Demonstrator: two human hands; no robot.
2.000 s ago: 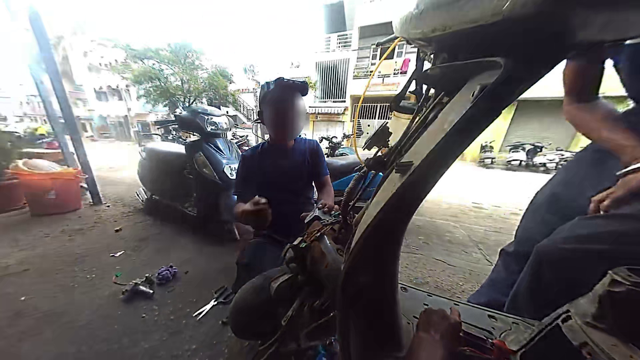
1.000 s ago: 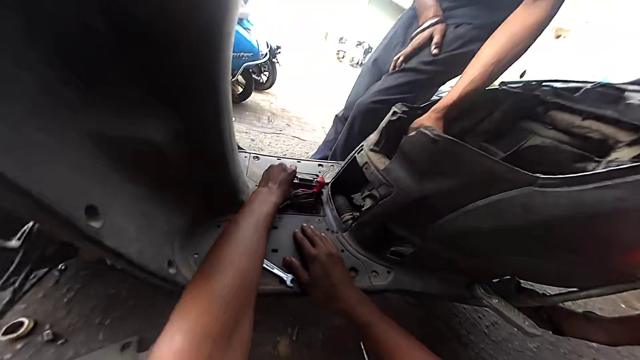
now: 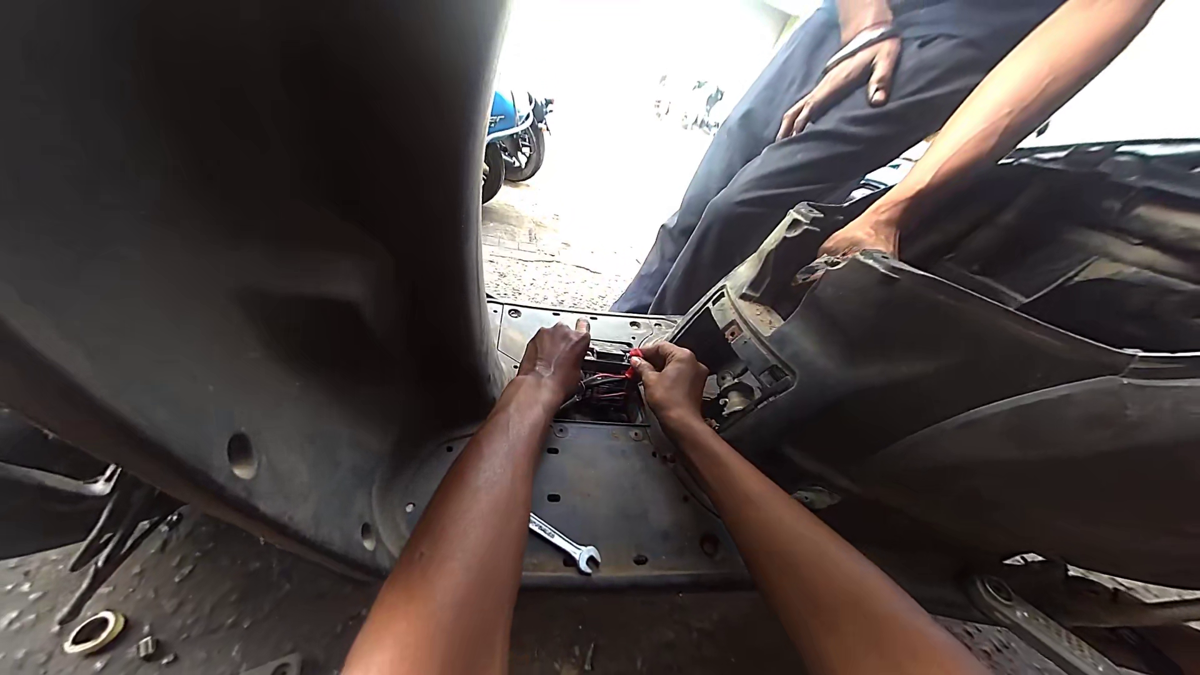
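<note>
A scooter's floorboard (image 3: 609, 487) lies below me, with an opening in its middle that shows a dark battery and wires (image 3: 605, 384). At the opening's left edge is my left hand (image 3: 555, 356), fingers curled; what is under them is hidden. My right hand (image 3: 673, 375), at the right edge, pinches a small red terminal cover (image 3: 637, 358) between thumb and fingertips. An open-end wrench (image 3: 562, 544) rests on the near part of the floorboard, partly behind my left forearm.
The dark leg shield (image 3: 281, 234) rises at left, the under-seat body panel (image 3: 956, 375) at right. Beyond the floorboard stands a person in dark trousers (image 3: 750, 206), one hand (image 3: 862, 234) on the body frame. A metal ring (image 3: 94, 633) lies on the ground.
My right hand has moved from the near part of the floorboard up to the red cover and pinches it. The view has swung down from the street two seconds ago.
</note>
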